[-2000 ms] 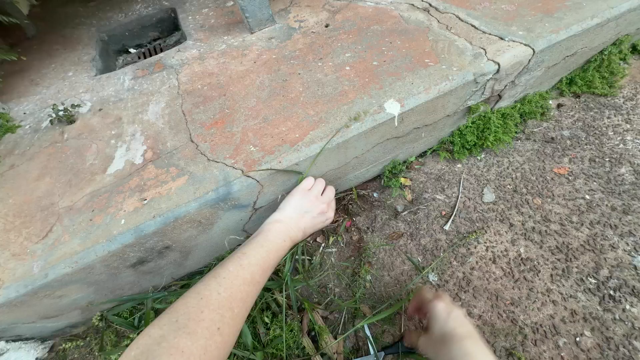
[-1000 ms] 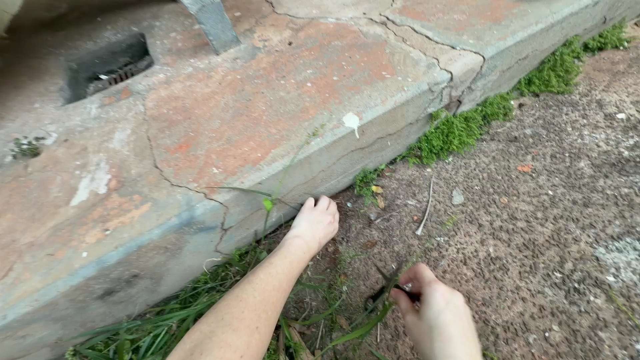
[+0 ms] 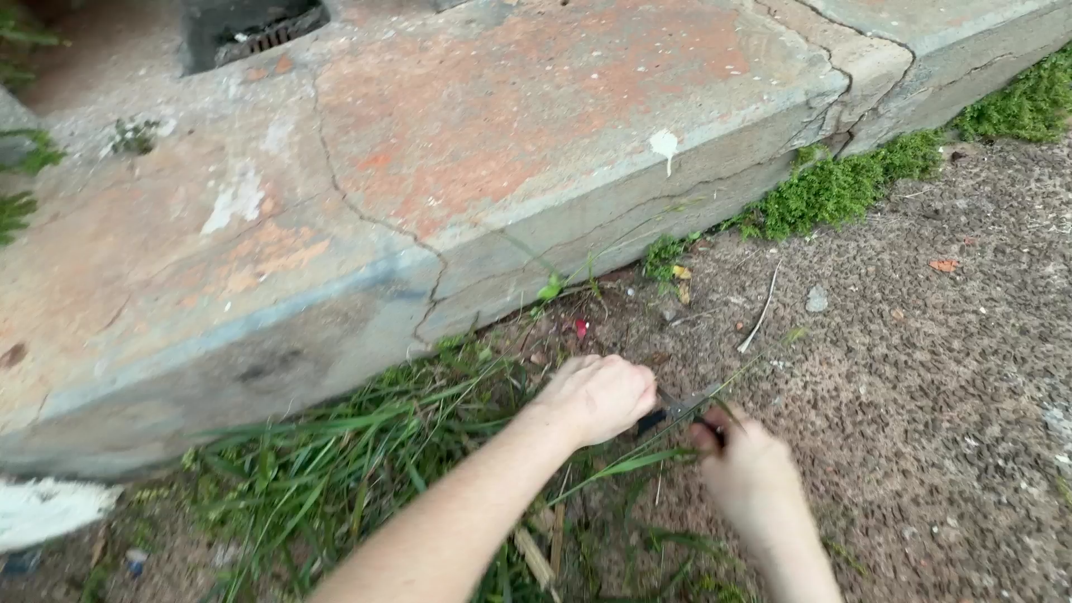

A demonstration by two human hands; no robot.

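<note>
My right hand [image 3: 741, 452] grips the dark handle of scissors [image 3: 682, 408], whose metal blades look parted beside my left hand. Long green grass blades [image 3: 636, 462] lie against the scissors and the right fingers. My left hand [image 3: 599, 398] is closed, its fingertips close to the scissors; what is inside it is hidden. Under and left of my left forearm spreads a heap of long grass [image 3: 335, 461], along the foot of the cracked concrete step [image 3: 536, 243].
Low green weeds [image 3: 821, 193] grow along the step's base at the right. A recessed drain grate [image 3: 276, 33] is at the upper left. On the rough ground lie a dry stalk [image 3: 760, 308], an orange scrap [image 3: 943, 265] and a red scrap [image 3: 581, 327]. A white object [image 3: 50, 511] sits lower left.
My left hand has moved away from the step's foot, over to the scissors. The scissors in my right hand now show their blades.
</note>
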